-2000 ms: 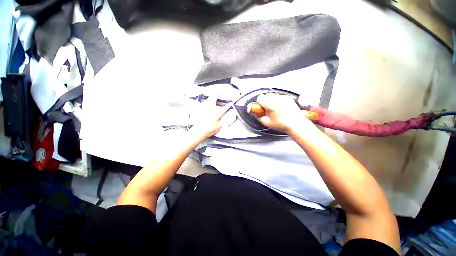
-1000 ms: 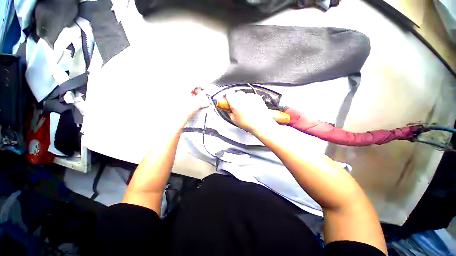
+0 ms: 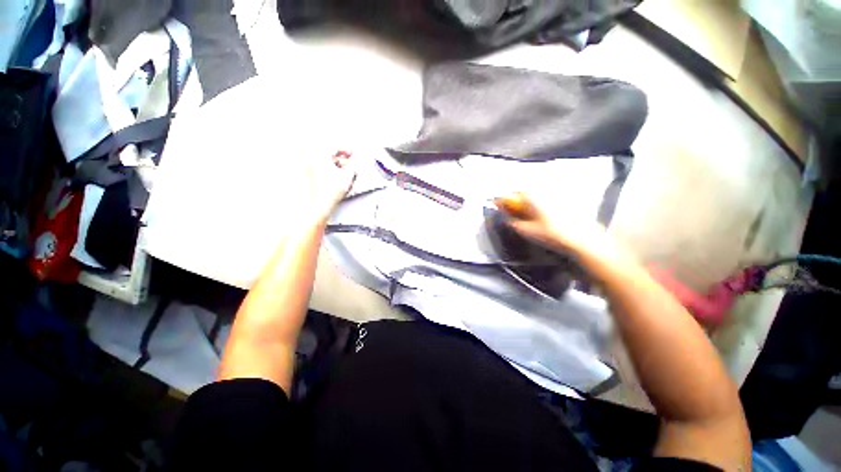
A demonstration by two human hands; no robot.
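A garment piece lies on the pale pressing table (image 3: 221, 203), its pale inside (image 3: 544, 184) up and a dark grey panel (image 3: 535, 111) along its far side. A short dark welt (image 3: 430, 191) shows on the pale side. My right hand (image 3: 530, 221) is closed on the orange-brown handle of the steam iron (image 3: 535, 263), right of the welt; the iron is blurred and partly hidden by my hand and forearm. My left hand (image 3: 339, 175) is at the garment's left edge, washed out by glare; whether its fingers grip the cloth cannot be told.
The red-wrapped iron hose (image 3: 692, 297) runs off to the right. A dark garment heap (image 3: 387, 23) lies at the table's far side. Fabric offcuts (image 3: 92, 101) are heaped at the left, above a red item (image 3: 57, 235). A brown board or box (image 3: 710, 37) stands at the far right.
The iron has moved right and towards me, off the welt, which now shows. The hose has shifted right and nearer. My left hand has moved slightly left.
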